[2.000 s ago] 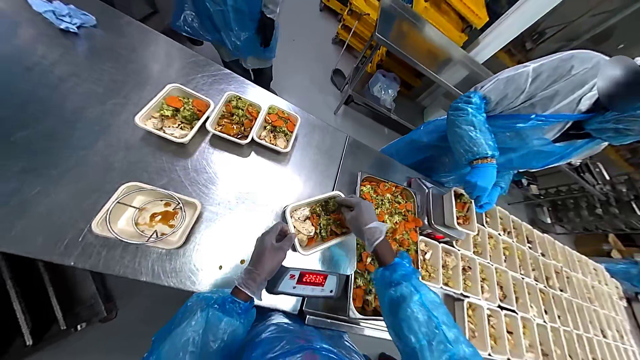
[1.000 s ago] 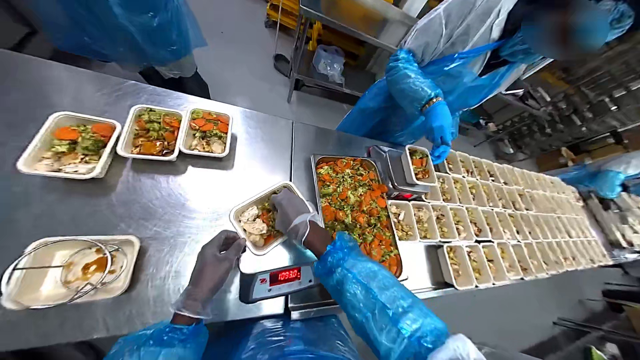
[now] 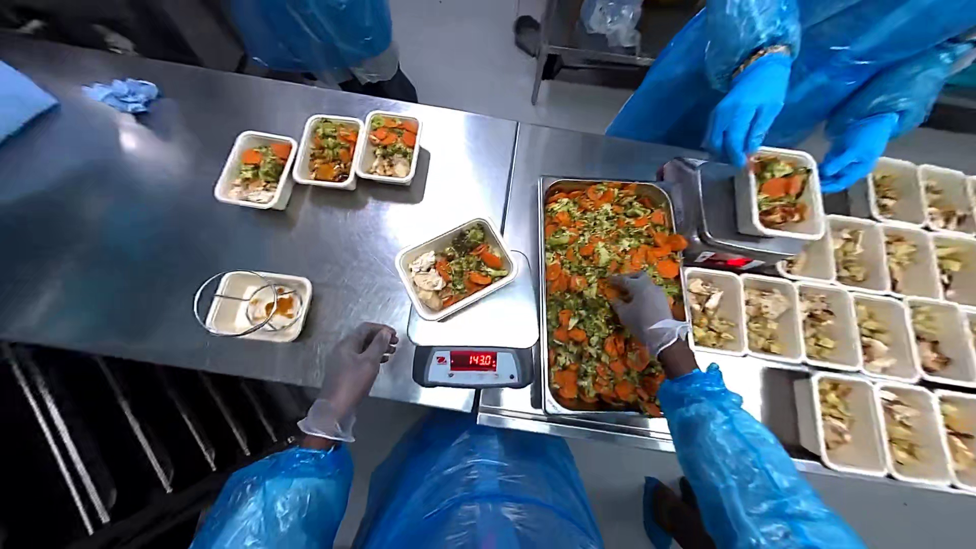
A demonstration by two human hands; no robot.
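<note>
A white rectangular tray of chicken, broccoli and carrots [image 3: 457, 268] rests on an Ohaus digital scale [image 3: 473, 366] with a lit red display. My gloved left hand [image 3: 356, 371] is empty beside the scale, fingers loosely curled and apart. Right of the scale lies a deep steel pan [image 3: 544, 305] of chopped broccoli and sliced carrots [image 3: 598, 282]. My gloved right hand [image 3: 644, 309] reaches into this pan, its fingertips down in the vegetables; whether they pinch any is hidden. At left, a wire ring [image 3: 236, 303] leans on a white tray [image 3: 303, 309] with sauce residue.
Several filled trays [image 3: 393, 147] stand at the back left. Rows of trays with chicken [image 3: 762, 316] cover the right side. Across the table, a co-worker's blue-gloved hands [image 3: 751, 107] touch a filled tray [image 3: 812, 202] on a second scale [image 3: 717, 206]. A blue cloth [image 3: 122, 94] lies far left.
My right hand has moved from the tray into the vegetable pan. My left hand has drawn away from the tray, which now sits on the scale by itself. The view has shifted.
</note>
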